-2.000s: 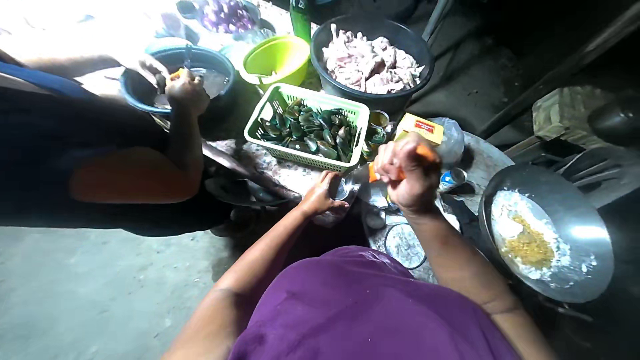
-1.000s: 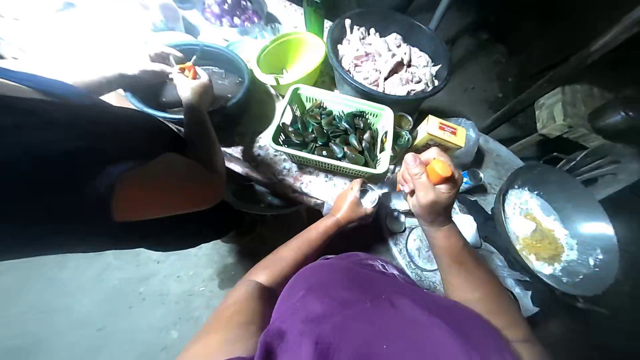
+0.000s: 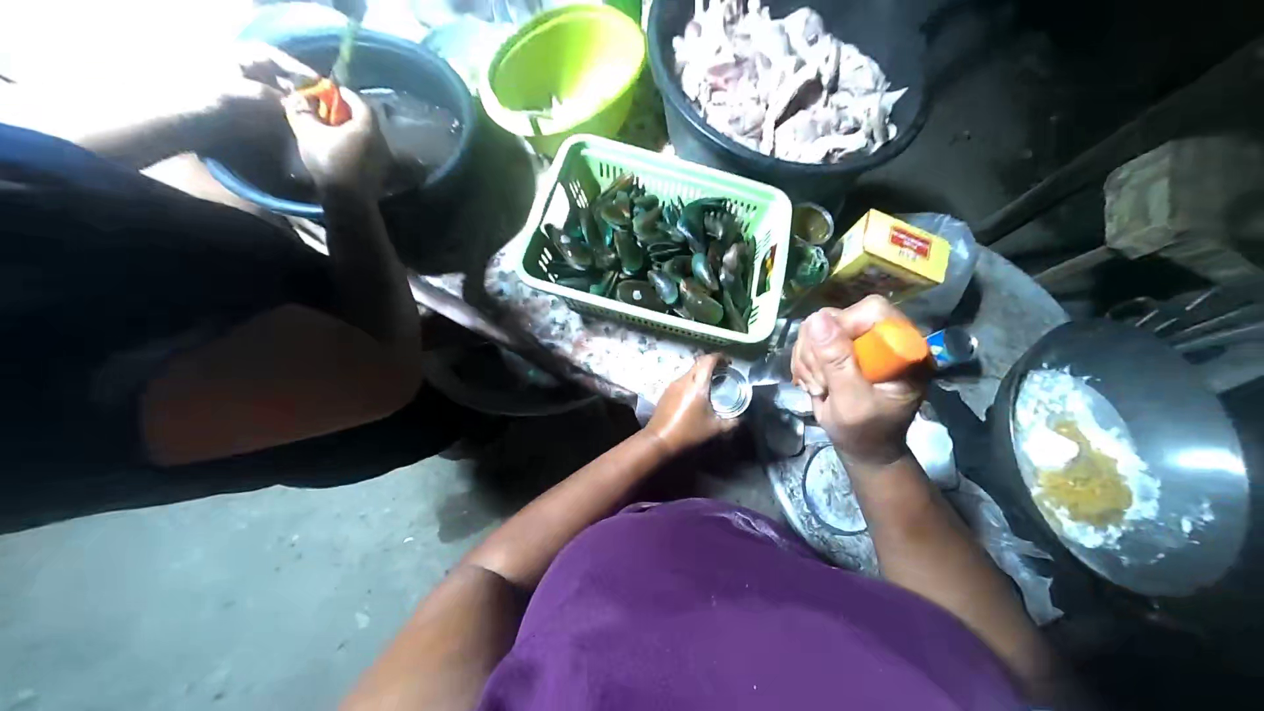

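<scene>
My left hand (image 3: 686, 405) is closed around a small metal can (image 3: 731, 392), whose round end faces up. To its right my right hand (image 3: 859, 380) is a fist around an orange handle (image 3: 891, 349); a knife blade seems to extend from it toward the can, partly hidden by the hand. Just beyond both hands stands a light green plastic basket (image 3: 652, 323) of green mussels (image 3: 671, 252). A yellow box (image 3: 889, 252) bearing writing is behind my right hand, and a blue can (image 3: 951, 348) lies to the right of that hand.
At right is a wok (image 3: 1175, 444) with white powder and a yellow-brown heap. A dark tub (image 3: 671, 89) of raw meat and a lime-green bowl (image 3: 568, 69) stand beyond the basket. At left, a co-worker's hands (image 3: 341, 128) hold something orange over a blue basin (image 3: 444, 74).
My right fist with the orange handle was raised higher beside the basket and now is lower, near the can. The co-worker's hands have come up from the basin with an orange item.
</scene>
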